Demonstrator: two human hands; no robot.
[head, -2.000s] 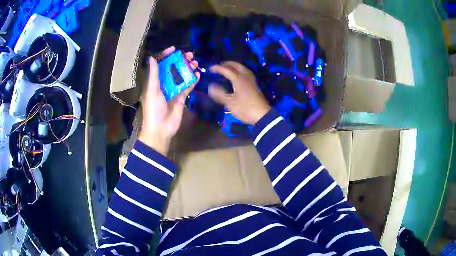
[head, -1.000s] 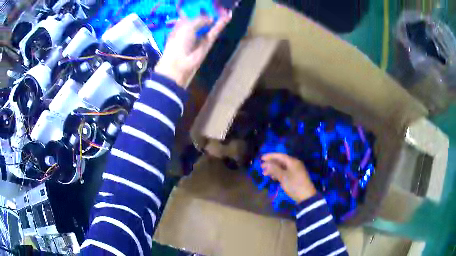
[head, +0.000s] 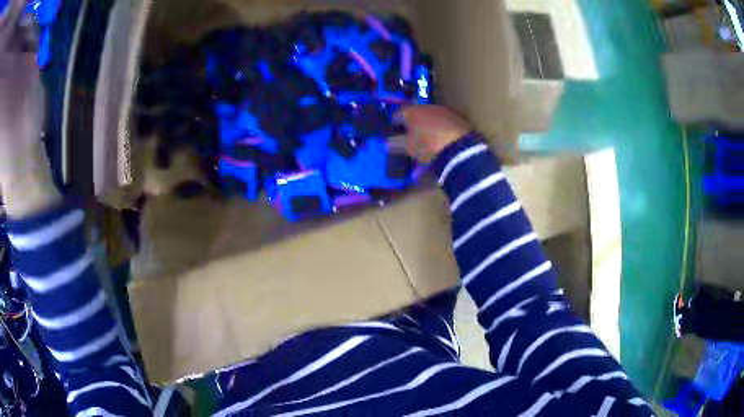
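Note:
Several blue rectangular parts (head: 302, 195) with dark centres lie mixed with black parts (head: 277, 106) and pink-purple strips (head: 406, 61) inside an open cardboard carton (head: 285, 301). My right hand (head: 434, 132) is at the right side of the pile, its fingers reaching into the blue and black parts. They are blurred, and I cannot tell whether they hold one. My left hand (head: 23, 122) is at the far left edge, outside the carton, blurred and partly cut off. Some blue (head: 42, 32) shows beside its fingers; whether it is held I cannot tell.
The carton's flaps stand open on the left (head: 122, 98) and right (head: 604, 244). Thin wires (head: 12, 318) show at the lower left edge. Green floor (head: 644, 163) with a yellow line is on the right, with a dark-sleeved arm or similar dark shape (head: 714, 316) and blue items at the edge.
The view has swung to the right, so the white housings have left the picture. My left hand now shows at the far left edge. My right hand has moved to the pile's right side.

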